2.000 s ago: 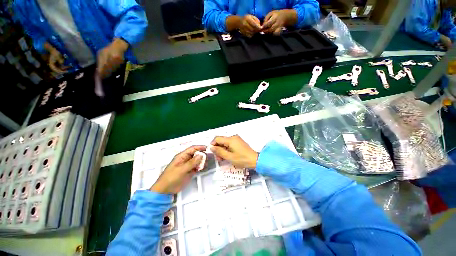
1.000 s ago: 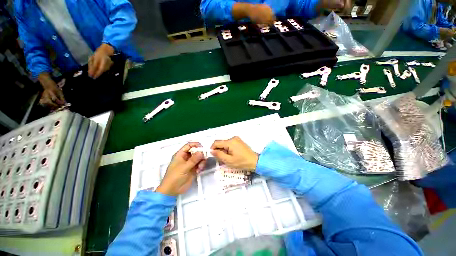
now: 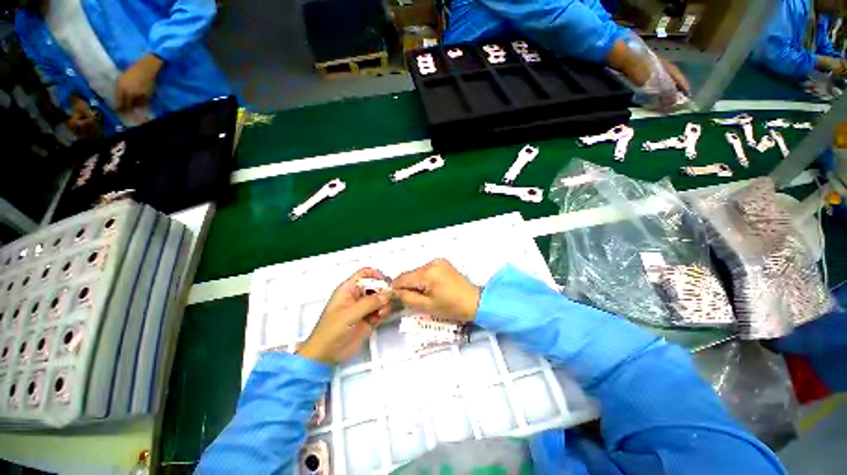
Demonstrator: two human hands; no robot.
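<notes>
My left hand point(image 3: 345, 318) holds a small pale square part with a dark round centre point(image 3: 372, 286) between thumb and fingers. My right hand point(image 3: 438, 289) meets it, fingertips pinched at the part's right side; whatever they grip is too small to make out. Both hands are above the white parts tray point(image 3: 464, 385). A pile of pinkish-silver strip parts point(image 3: 429, 332) lies on the tray under my right hand. A square round-centre part point(image 3: 315, 458) sits in a tray cell at the lower left, and another above it is partly hidden by my left sleeve.
Key-shaped units point(image 3: 319, 198) lie scattered on the green belt point(image 3: 269, 237). Filled white trays point(image 3: 70, 315) stand stacked at left. Clear bags of strip parts point(image 3: 687, 288) lie at right. Workers in blue stand opposite, by black trays point(image 3: 520, 93); one reaches to a clear bag.
The round-centred part has turned in my left fingers; my hands stay together. The key-shaped units have shifted right along the belt. Parts now fill some pockets of the far black tray.
</notes>
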